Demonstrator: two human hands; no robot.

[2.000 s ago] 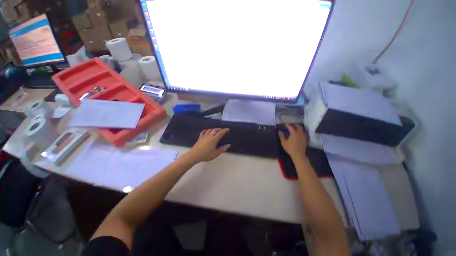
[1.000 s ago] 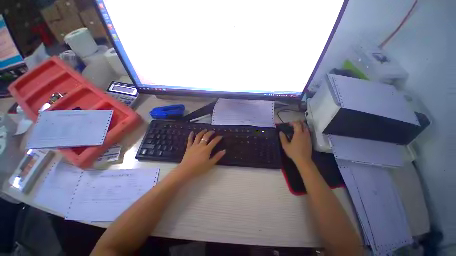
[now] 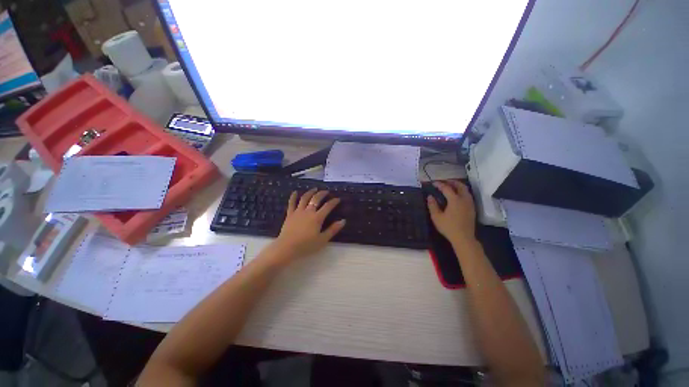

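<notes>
My left hand (image 3: 308, 223) rests on the black keyboard (image 3: 378, 214) with its fingers spread and holds nothing. My right hand (image 3: 455, 214) lies over the dark computer mouse (image 3: 437, 199), which mostly hides under the fingers, on the black mouse pad with a red edge (image 3: 483, 261). The large monitor (image 3: 347, 64) stands behind the keyboard with a bright white screen. A printed sheet (image 3: 372, 163) lies between the monitor and the keyboard.
An orange-red tray (image 3: 136, 140) at the left has a form (image 3: 112, 184) across it. Forms (image 3: 177, 280) lie below. A blue stapler (image 3: 257, 159) and calculator (image 3: 190, 128) are near the monitor. A boxy printer (image 3: 563, 185) and papers (image 3: 570, 302) are at the right.
The view has shifted from two seconds ago, bringing the keyboard and forms closer. My left hand's fingers have shifted slightly over the keys. My right hand stays at the mouse.
</notes>
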